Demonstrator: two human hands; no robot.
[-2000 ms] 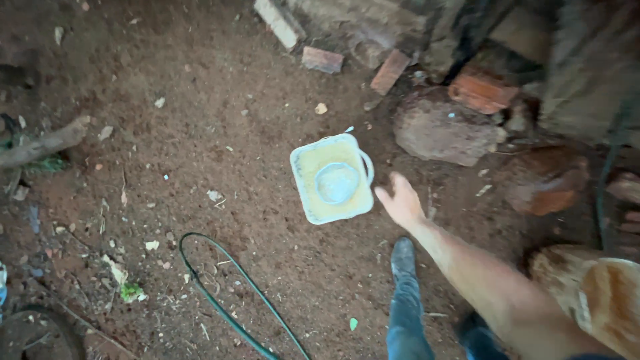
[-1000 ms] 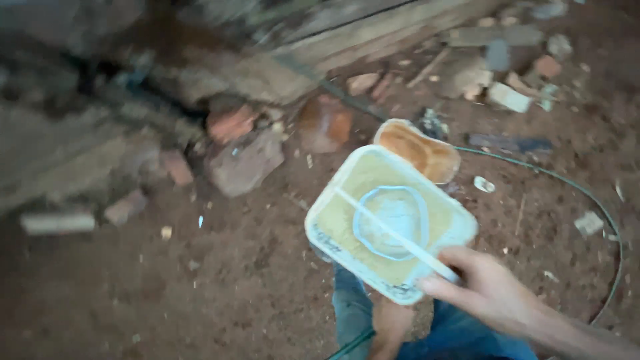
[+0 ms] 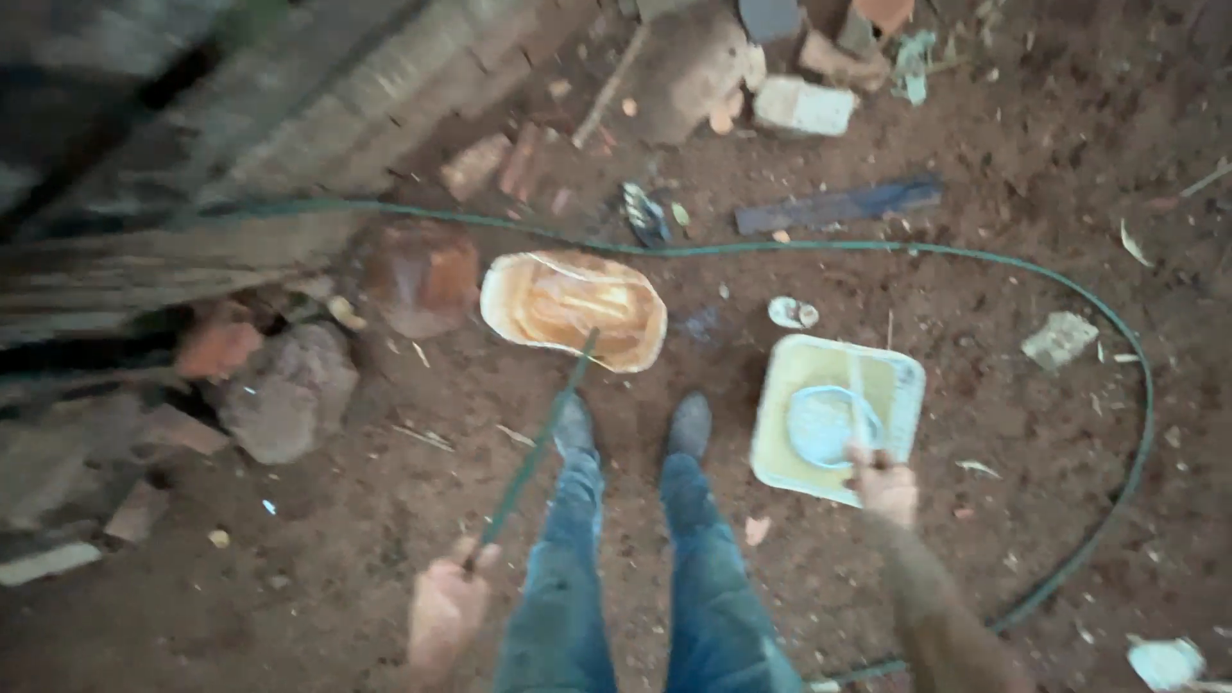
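Note:
My left hand [image 3: 450, 597], low and left of my legs, grips the end length of a green garden hose [image 3: 529, 464]. The hose's tip points at an orange-brown basin with a pale rim [image 3: 580, 308] on the ground beyond my feet; whether water flows cannot be told. At the right, my right hand [image 3: 884, 486] is closed around the white handle of a square pale plastic bucket [image 3: 900, 423]. Inside that bucket is a round whitish bowl or container [image 3: 830, 423]. Whether the bucket touches the ground is not clear.
The hose's long part [image 3: 1141, 423] curves over the dirt beyond and right of the bucket. A large stone [image 3: 289, 395], a reddish rock [image 3: 423, 279] and broken bricks [image 3: 217, 342] lie at the left by wooden boards [image 3: 192, 260]. A dark plank [image 3: 837, 204] and a pale block [image 3: 804, 106] lie farther out.
The bucket stood on the ground untouched, then was lifted by its handle in my right hand; now it is lower, to the right of my legs. My left hand has come up holding the hose. The view has turned strongly.

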